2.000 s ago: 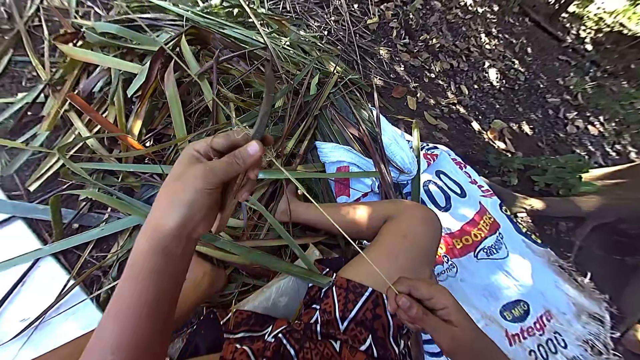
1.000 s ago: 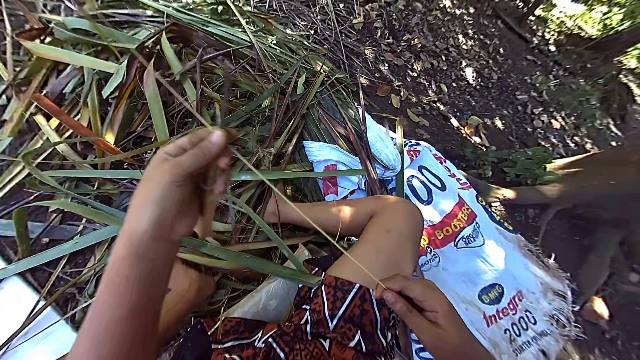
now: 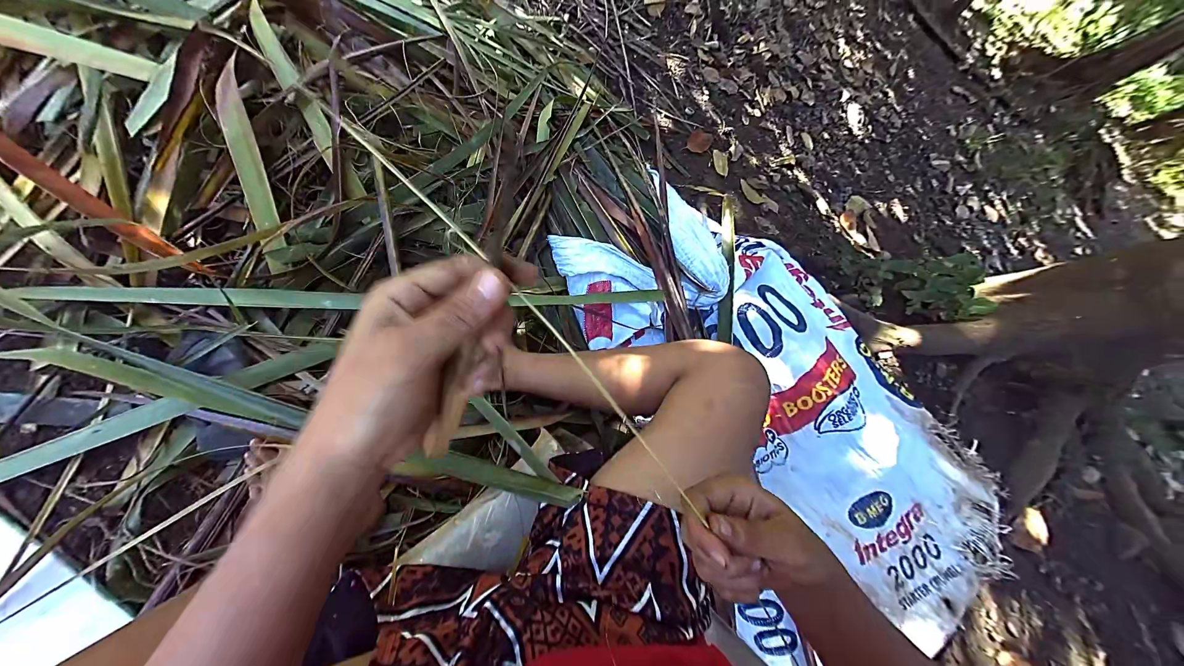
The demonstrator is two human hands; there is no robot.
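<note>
My left hand [image 3: 416, 342] is closed around what looks like a knife, its dark blade [image 3: 504, 199] blurred and pointing up past the thumb. A thin pale strip of plant fibre [image 3: 592, 375] crosses at the left thumb and blade, runs taut down to the right, and ends in the pinched fingers of my right hand [image 3: 745, 536]. Its other end extends up and left over the leaves. The right hand is above the patterned shorts [image 3: 610, 573], beside the bent knee.
Long green and brown leaf strips [image 3: 240, 296] are heaped on the ground at the left and top. A printed white woven sack [image 3: 860, 472] lies right of the knee. Beyond it are dry leaves on soil and a tree root [image 3: 1045, 324]. A white flat surface [image 3: 46, 592] shows at lower left.
The pale strip stays stretched between both hands; its far end now reaches up and left past my left hand. The blade, plainer two seconds ago, is blurred now. The view has shifted somewhat.
</note>
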